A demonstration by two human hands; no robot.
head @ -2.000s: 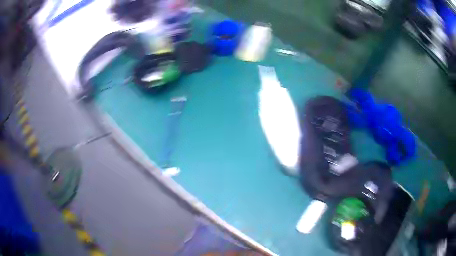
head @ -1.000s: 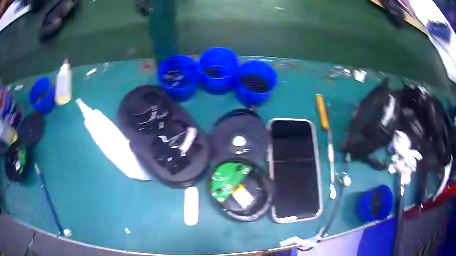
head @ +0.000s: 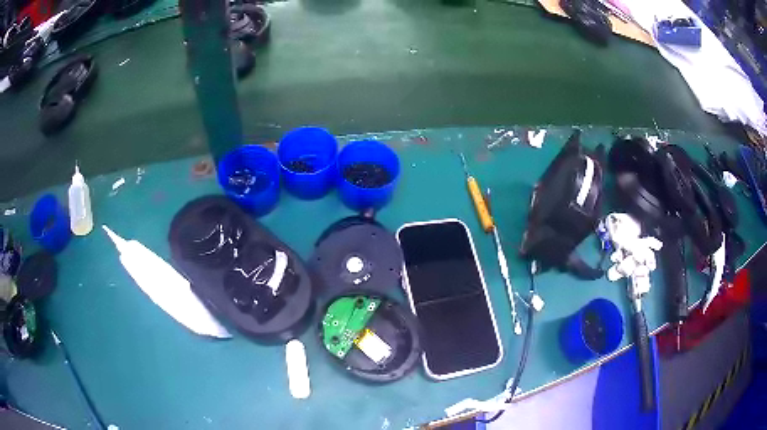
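Neither of my hands is in view. An open ear cup (head: 395,336) with a green circuit board and a white-yellow part lies on the bench in front of me. A round black part with a white centre (head: 355,252) lies just behind it. A smartphone (head: 458,315) lies to the right of the cup, its screen dark. A black oval tray (head: 202,252) with shiny parts lies to the left. A white pointed bottle (head: 164,285) lies beside the tray. A small white bar (head: 297,369) lies near the front.
Three blue cups (head: 309,180) stand behind the tray. A yellow-handled screwdriver (head: 479,203) lies right of the phone. Headphones (head: 647,185), a white-wrapped tool (head: 642,353) and a blue cup (head: 576,336) are at the right. A dropper bottle (head: 80,206) stands at left. The green belt (head: 353,76) runs behind.
The view has turned from the bench's left part to face it squarely, then shifted slightly right and up. The bench items look unmoved, and more of the belt and right side shows.
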